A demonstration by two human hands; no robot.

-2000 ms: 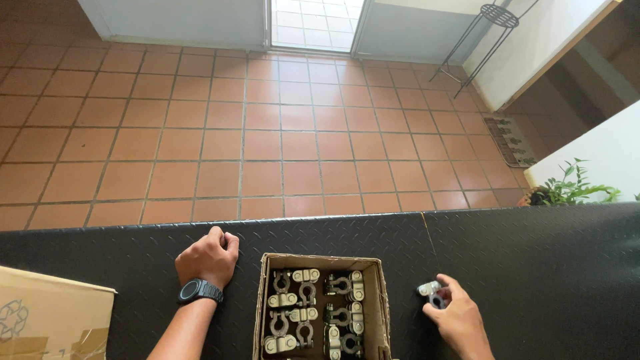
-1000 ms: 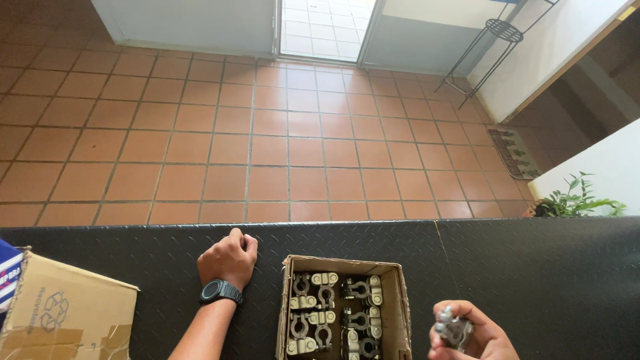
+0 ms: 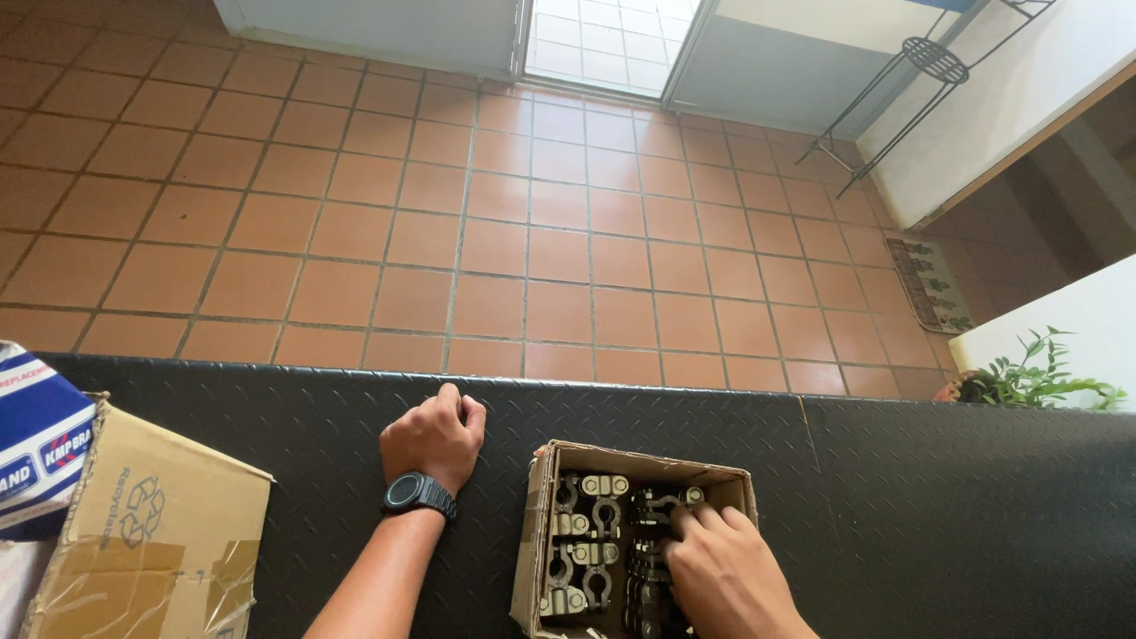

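Observation:
An open cardboard box [image 3: 532, 541] at the bottom centre holds several metal clamps [image 3: 606, 515], laid in rows, each with a ring-shaped end and a bolted end. My right hand [image 3: 723, 559] reaches into the right side of this box, its fingertips down among the clamps; whether they grip one is hidden. To the left of the box, my left hand [image 3: 435, 439] rests on the black surface with its fingers curled in. Nothing shows in it. A dark watch [image 3: 408, 491] is on the left wrist.
The black textured worktop [image 3: 932, 497] ends at an edge above the hands, with a tiled floor [image 3: 497, 231] beyond. At the lower left stand a larger cardboard box [image 3: 169, 497] and a blue and white package [image 3: 40, 444]. A potted plant [image 3: 1038, 377] is at the right.
My right hand, earlier right of the box with a metal clamp in its fingers, has moved left into the box. The left hand stays curled on the worktop.

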